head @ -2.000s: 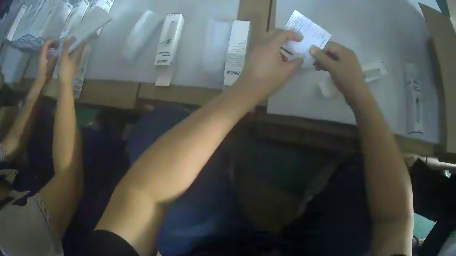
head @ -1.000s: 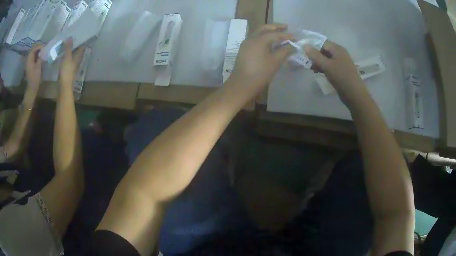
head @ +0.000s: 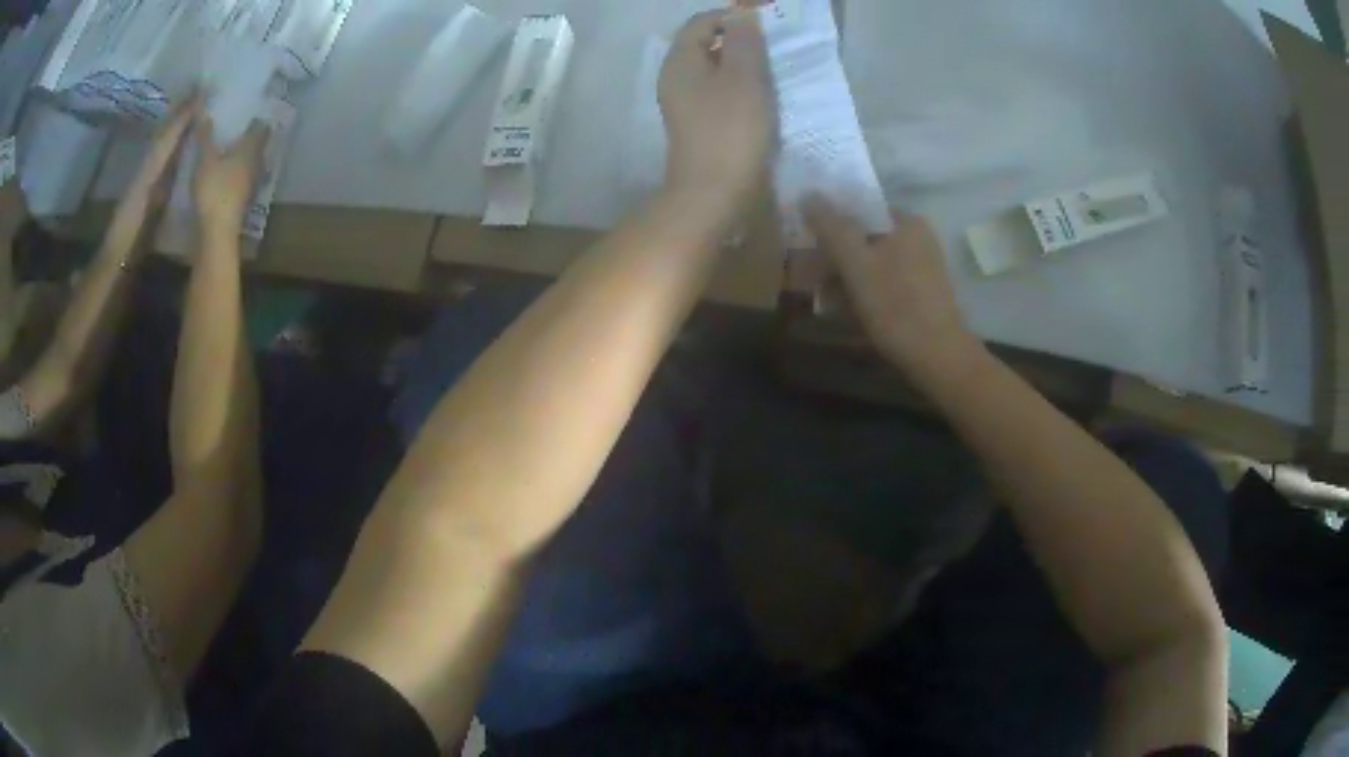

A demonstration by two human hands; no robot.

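Observation:
A white instruction leaflet (head: 824,121) with fine print hangs as a long narrow sheet between my hands. My left hand (head: 718,111) grips it by its upper left edge, near the top of the picture. My right hand (head: 883,281) is at its lower end, fingertips slightly blurred on the paper. A white folding carton (head: 1098,212) lies at an angle to the right of my right hand, its end flap open to the left. The carton seen earlier by my left hand is now not visible; a pale sleeve edge (head: 647,111) shows left of that hand.
An open-flapped carton (head: 528,111) and a cloudy sleeve (head: 444,77) lie left. A bagged item (head: 1244,311) lies far right by the brown cardboard edge (head: 1309,178). A neighbouring person's hands (head: 222,170) hold a pale item near a row of cartons (head: 111,52).
The leaflet, crumpled between my fingers a second ago, is now a long strip. Both hands have moved left, my left hand upward and my right hand downward. The neighbour's hands have also moved.

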